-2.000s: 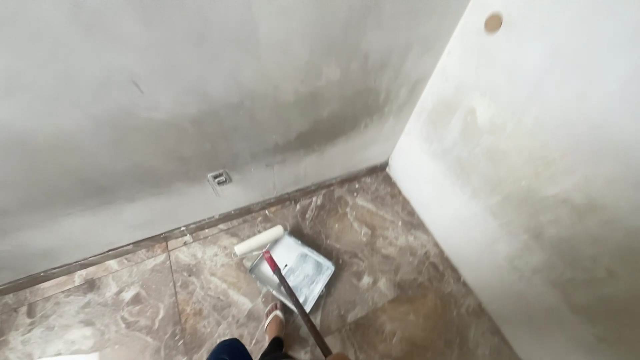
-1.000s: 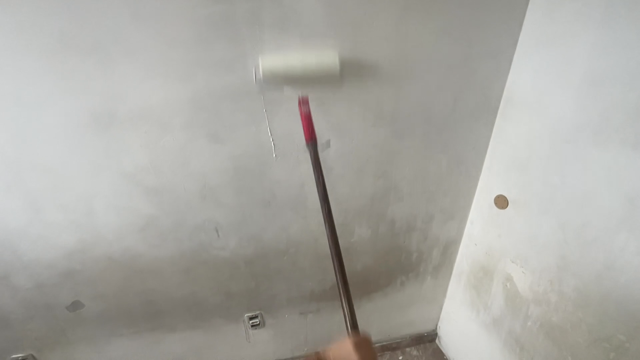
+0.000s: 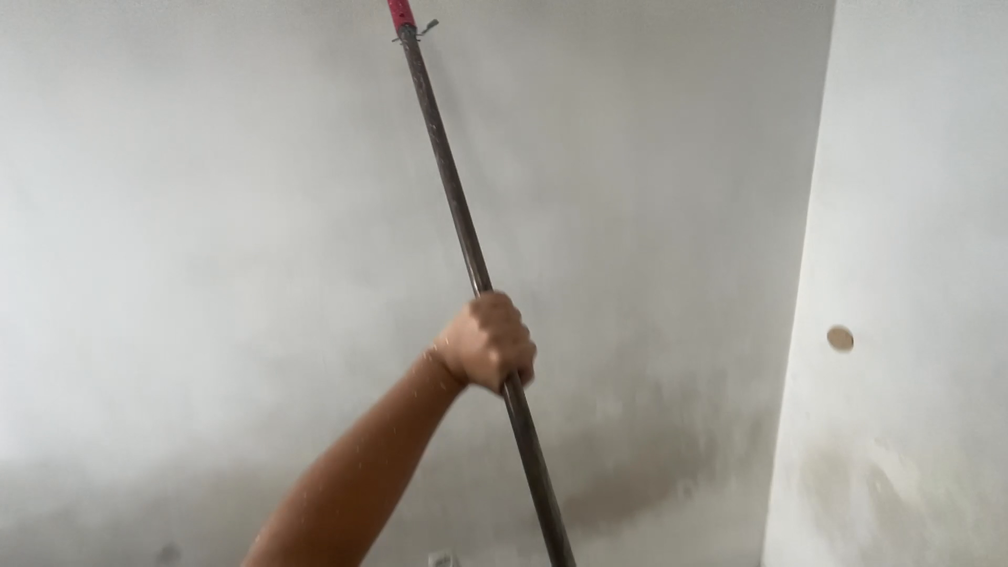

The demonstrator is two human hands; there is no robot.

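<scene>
My left hand [image 3: 492, 342] is closed around a long dark pole [image 3: 450, 169], its forearm reaching up from the bottom edge. The pole leans up to the left, and a red handle [image 3: 401, 12] is joined to its top end, with a bit of wire or tie [image 3: 429, 27] sticking out at the joint. Whatever is beyond the red handle lies above the frame, so the paint roller cannot be seen. Behind the pole stands a patchy white-grey wall [image 3: 236, 276]. My right hand is out of view.
A second wall [image 3: 921, 236] meets the first at a corner on the right and has a round tan spot or hole [image 3: 840, 339]. An electrical box [image 3: 442, 559] shows at the bottom edge. Darker patches mark the lower wall.
The roller has gone from the paint tray on the floor up to the wall, then out of the top of the view. My left hand and forearm now show fully. The view has tilted up.
</scene>
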